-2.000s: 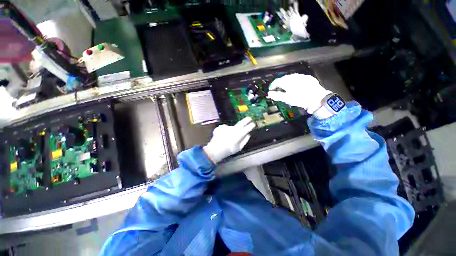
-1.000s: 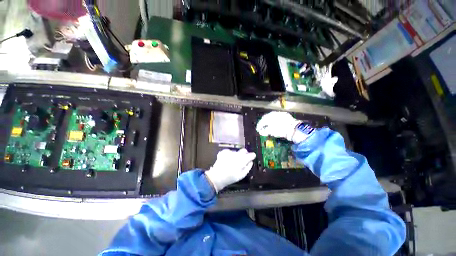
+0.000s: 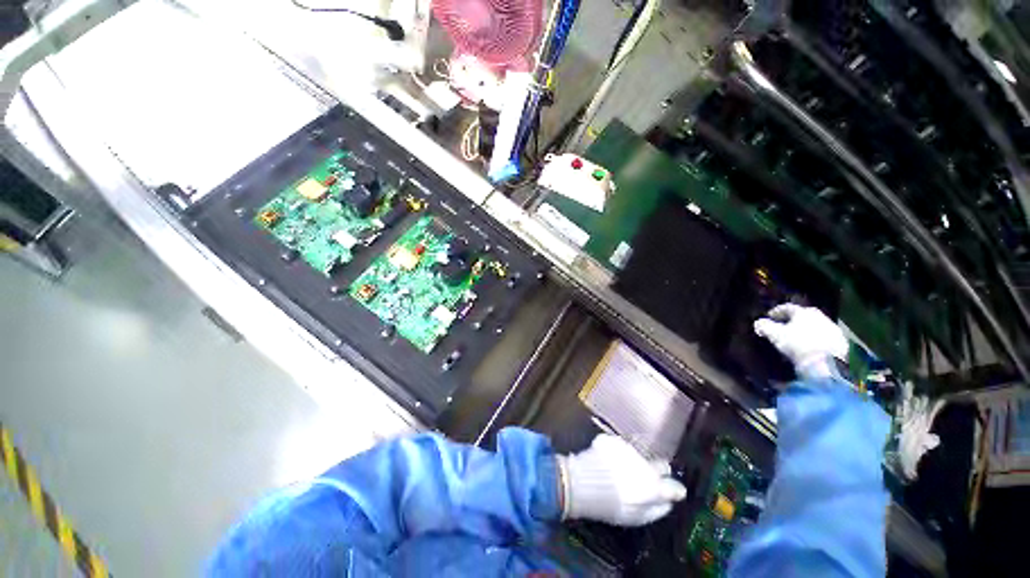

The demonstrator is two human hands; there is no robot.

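Note:
A black carrier (image 3: 673, 531) with a green circuit board (image 3: 726, 502) lies on the conveyor at the lower right, partly hidden by my right sleeve. My left hand (image 3: 619, 483), in a white glove, rests at the carrier's left edge beside a white card (image 3: 639, 397); its fingers are curled and whether it holds anything cannot be told. My right hand (image 3: 804, 336), also gloved, is over the black parts tray (image 3: 740, 318) beyond the rail. Its fingers are bent together and any small part in them is too small to tell.
Another black carrier (image 3: 267, 268) with two green boards lies on the conveyor at left. Beyond the rail are an empty-looking black tray (image 3: 674, 269) and a control button box (image 3: 578, 178). Spare white gloves (image 3: 917, 429) lie at right. A pink fan (image 3: 488, 28) stands at the back.
My right hand has moved off the circuit board to the tray beyond the rail. My left hand stays near the card and carrier edge. The view has turned left.

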